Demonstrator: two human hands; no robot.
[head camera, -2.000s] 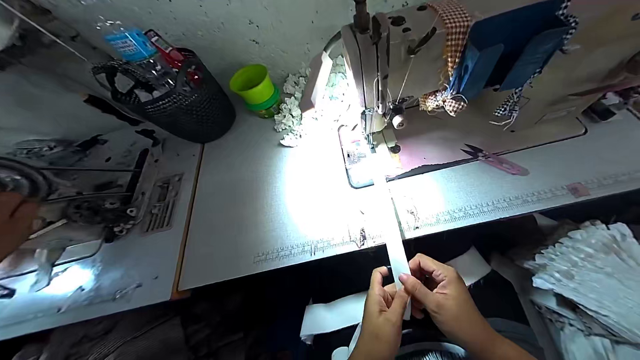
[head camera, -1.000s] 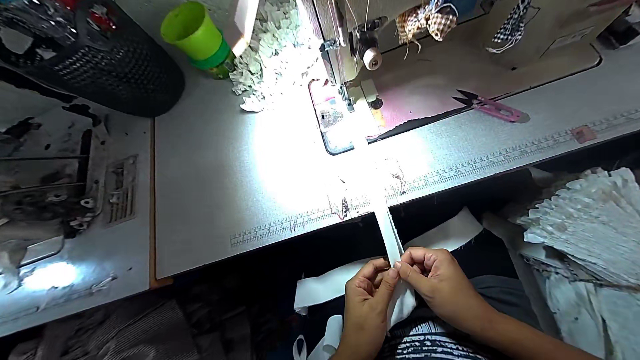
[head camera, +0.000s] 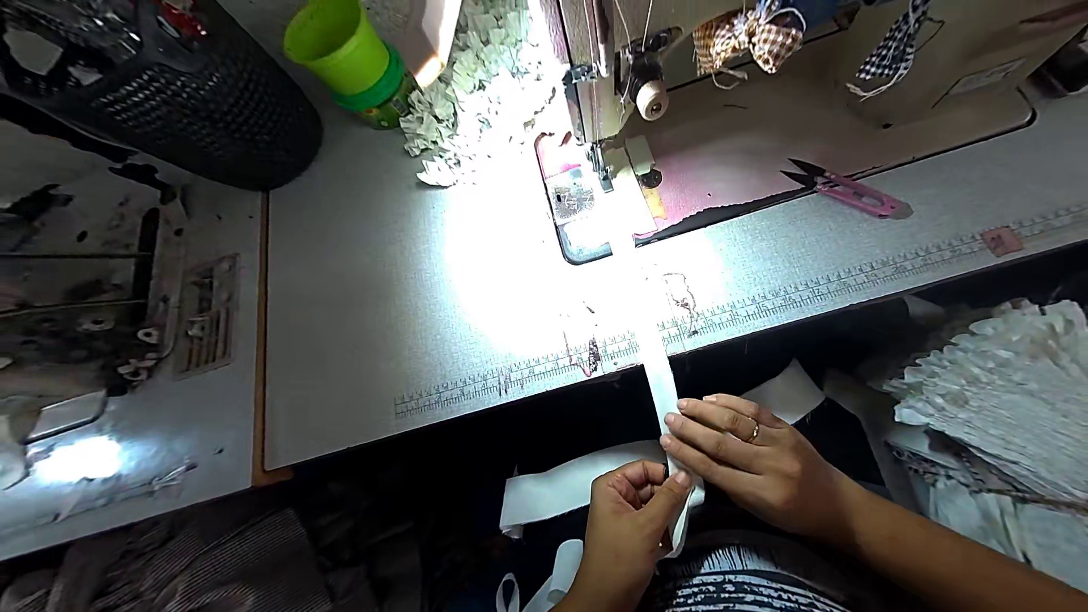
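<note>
A narrow white fabric strip (head camera: 660, 382) runs from under the presser foot of a sewing machine (head camera: 602, 170), over the table edge and down to my hands. My left hand (head camera: 633, 510) pinches the strip between thumb and fingers near its lower, folded part. Just above, my right hand (head camera: 748, 450), with a ring on one finger, lies with its fingers along the strip's right edge, touching it. Wider white fabric (head camera: 561, 489) hangs behind my hands, below the table. Glare hides part of the strip on the table.
Pink thread snips (head camera: 863, 194) lie right of the needle. A printed ruler scale (head camera: 765, 302) follows the table's front edge. Green cups (head camera: 344, 55), ruffled pale fabric (head camera: 476, 93) and a black basket (head camera: 212, 102) stand at the back left. Gathered white fabric (head camera: 1003, 391) is piled at right.
My right hand has gone from pinching the strip with the left to lying with extended fingers along it. My left hand still pinches the strip. The view has moved closer to the table.
</note>
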